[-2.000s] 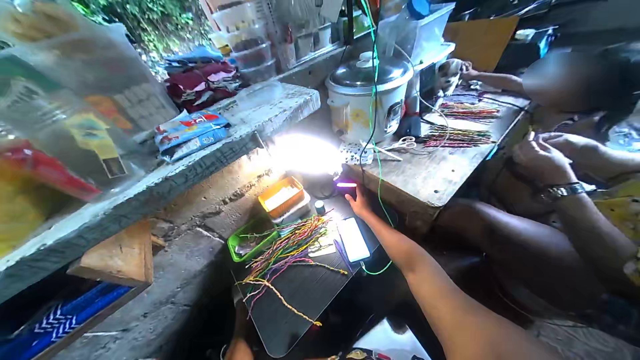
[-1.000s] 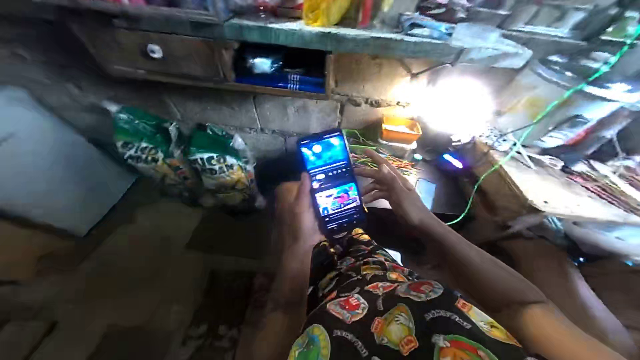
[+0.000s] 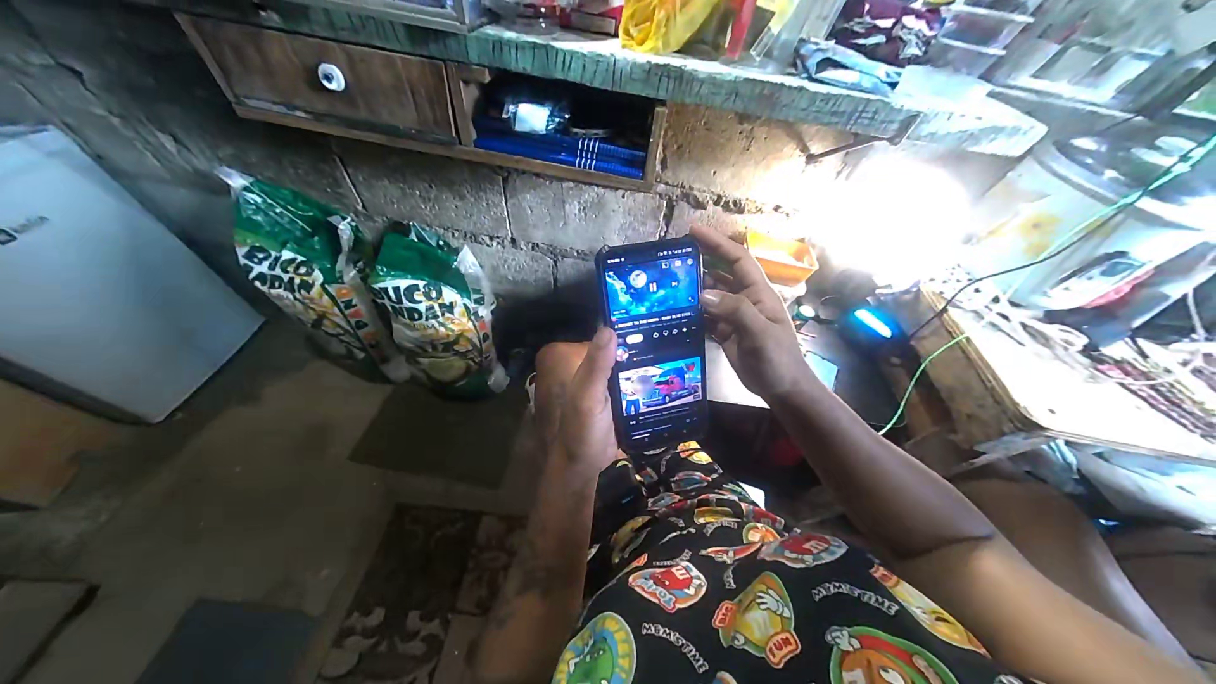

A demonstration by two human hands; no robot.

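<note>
A black smartphone (image 3: pixel 655 344) stands upright in the middle of the view, its lit screen showing a video page. My left hand (image 3: pixel 579 399) grips its lower left side, the thumb along the edge. At the phone's upper right edge is my right hand (image 3: pixel 750 318), its fingers near the corner and side; whether it bears any of the phone's weight I cannot tell. Behind my right hand sits an orange plastic container (image 3: pixel 781 256). A small device with a glowing blue light (image 3: pixel 872 323) lies to the right of that hand.
Two green plastic bags (image 3: pixel 432 313) lean against the block wall at left. Above runs a rough shelf (image 3: pixel 570 59) with a wooden drawer (image 3: pixel 380 85) under it. A bright lamp (image 3: pixel 898 218), a green cable (image 3: pixel 917 385) and a wooden table (image 3: pixel 1007 408) are at right. A white panel (image 3: pixel 104 275) stands far left.
The view has swung left and down since the first frame. There, my right hand reached toward a purple light near the lamp; now both hands are at the phone, as they were a second ago.
</note>
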